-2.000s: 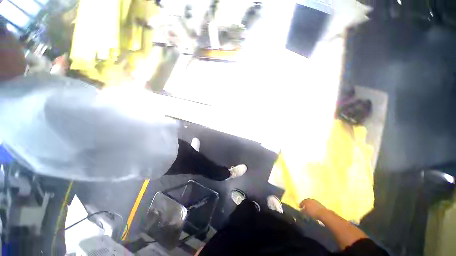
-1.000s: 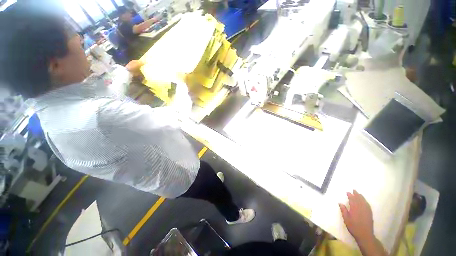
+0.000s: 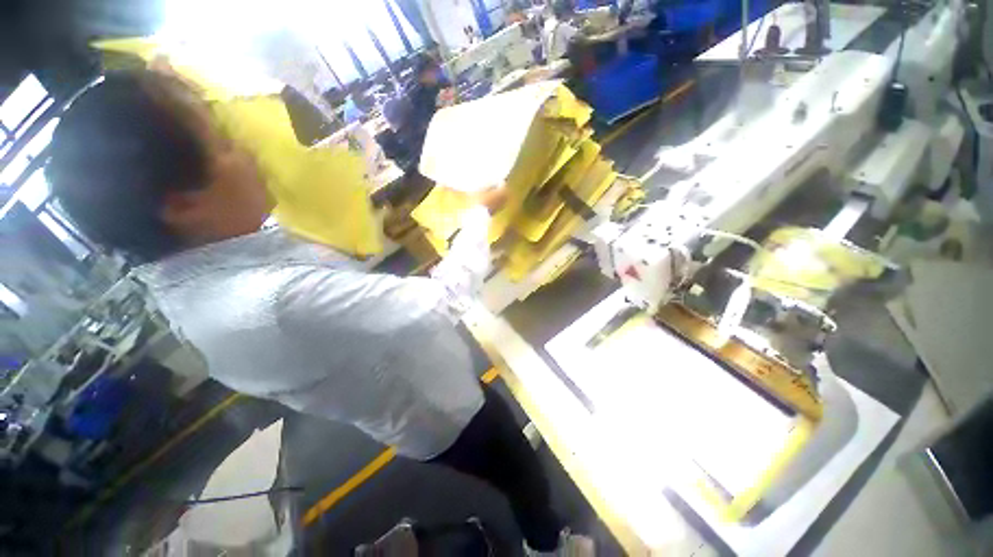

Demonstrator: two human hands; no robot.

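No hand of mine is in view. In front of me lies the sewing machine's white work table (image 3: 566, 470). A brass-yellow clamp frame (image 3: 749, 362) sits under the white sewing head (image 3: 651, 261). A yellow edge runs around a bright, overexposed area beside it. A person in a striped shirt (image 3: 359, 343) stands at the left, an arm reaching to the stack of yellow panels (image 3: 555, 201). Another yellow panel (image 3: 327, 196) hangs raised behind the person's head.
A dark control panel screen (image 3: 969, 462) is cut off at the right edge, beside pale sheets (image 3: 953, 316). Blue bins (image 3: 615, 76) and other workers are at the back. Yellow lines (image 3: 348, 484) cross the dark floor.
The view has turned, and my hand on the table has left the picture. A yellow panel now shows raised behind the person. The clamp frame area now shows a yellow edge.
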